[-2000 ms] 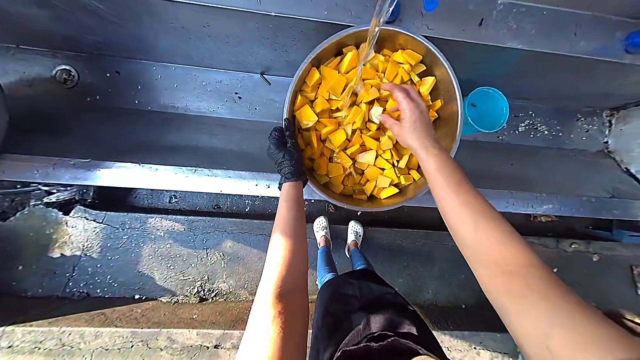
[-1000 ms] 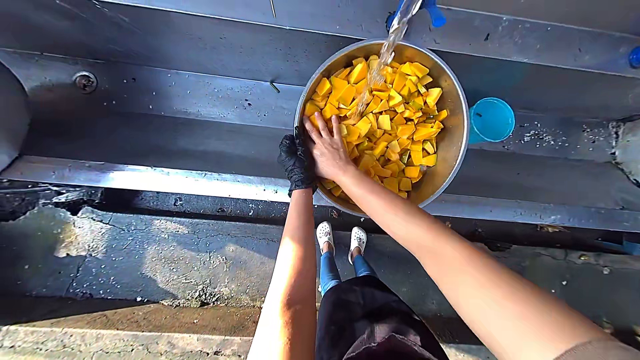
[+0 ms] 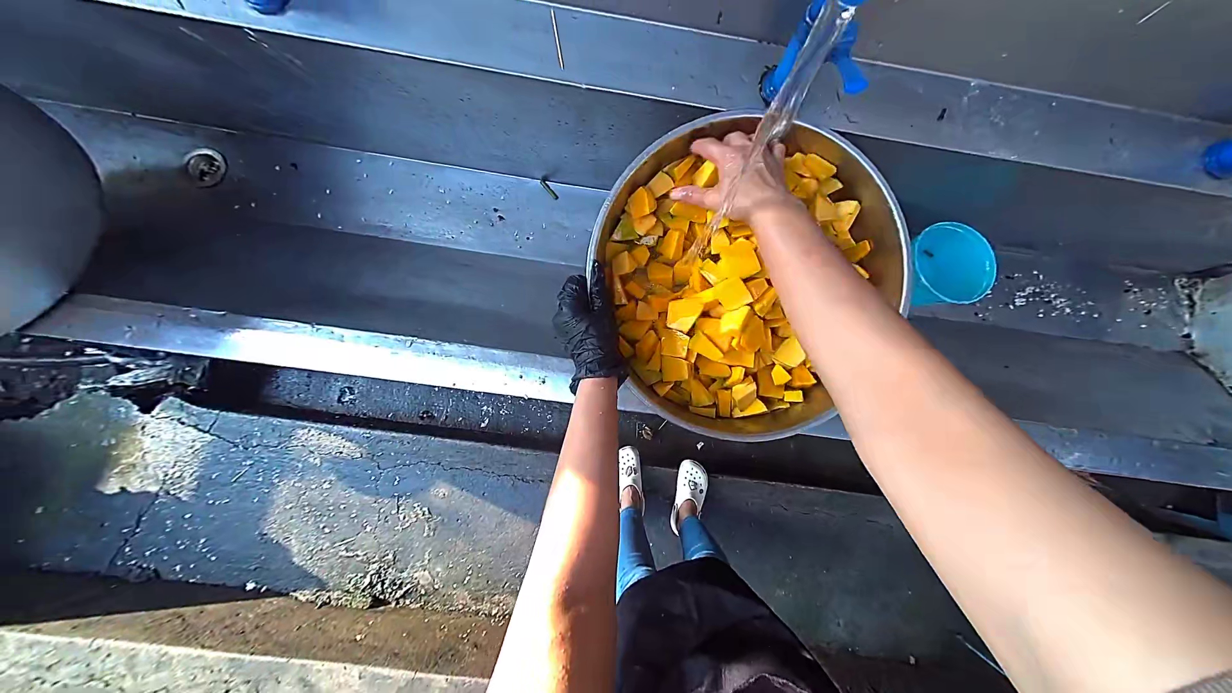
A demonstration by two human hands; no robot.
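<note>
A large round metal bowl (image 3: 892,192) full of cut orange-yellow squash or pumpkin chunks (image 3: 712,327) rests in a metal trough sink. Water runs into it from a blue tap (image 3: 813,48) above. My left hand (image 3: 589,327), in a black glove, grips the bowl's left rim. My bare right hand (image 3: 741,178) is among the chunks at the bowl's far side, in the falling water, fingers spread; its fingertips are partly hidden, and I cannot tell whether it holds a piece.
A light blue plastic cup or small tub (image 3: 955,263) stands right of the bowl. A drain (image 3: 205,167) lies in the trough at left, beside a large rounded metal vessel (image 3: 43,212). The trough's front edge (image 3: 318,354) runs below, with another blue tap (image 3: 1218,159) at far right.
My right hand has moved from the bowl's left side, near my gloved hand, to its far side under the water. My left hand stays at the rim.
</note>
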